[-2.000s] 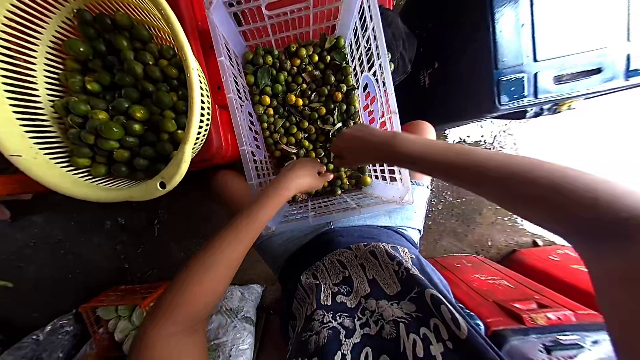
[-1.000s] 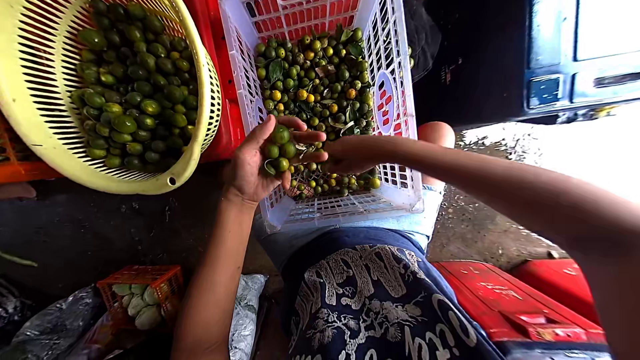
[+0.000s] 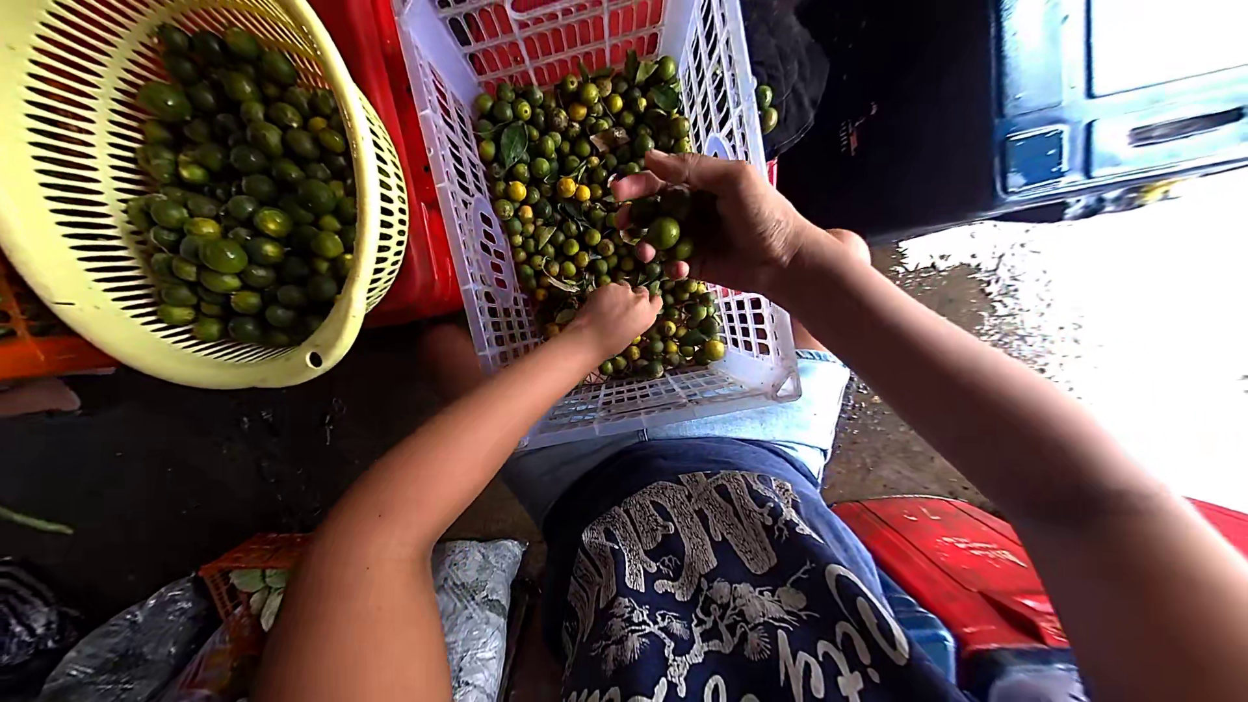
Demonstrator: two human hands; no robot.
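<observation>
A white plastic crate (image 3: 451, 166) rests on my lap, its bottom covered with small green and yellow citrus fruits (image 3: 575, 195) and some leaves. My right hand (image 3: 726, 219) is raised above the crate's right side, palm turned inward, with several green citrus fruits (image 3: 663, 232) cupped in its curled fingers. My left hand (image 3: 621, 317) is down at the fruits near the crate's front, fingers bent inward; whether it grips a fruit cannot be seen. At the left, a yellow plastic basket (image 3: 366, 185) contains larger-looking dark green citrus fruits (image 3: 258, 185).
Red plastic (image 3: 414, 195) lies between the basket and the crate. A dark blue container (image 3: 1033, 97) is at upper right, a red lid (image 3: 955, 561) at lower right. An orange crate (image 3: 219, 575) with green produce and a silvery plastic bag (image 3: 478, 604) are at lower left.
My left hand, which held several green fruits palm up a second ago, is now down at the fruits in the crate. My right hand has risen and turned, showing green fruits in it.
</observation>
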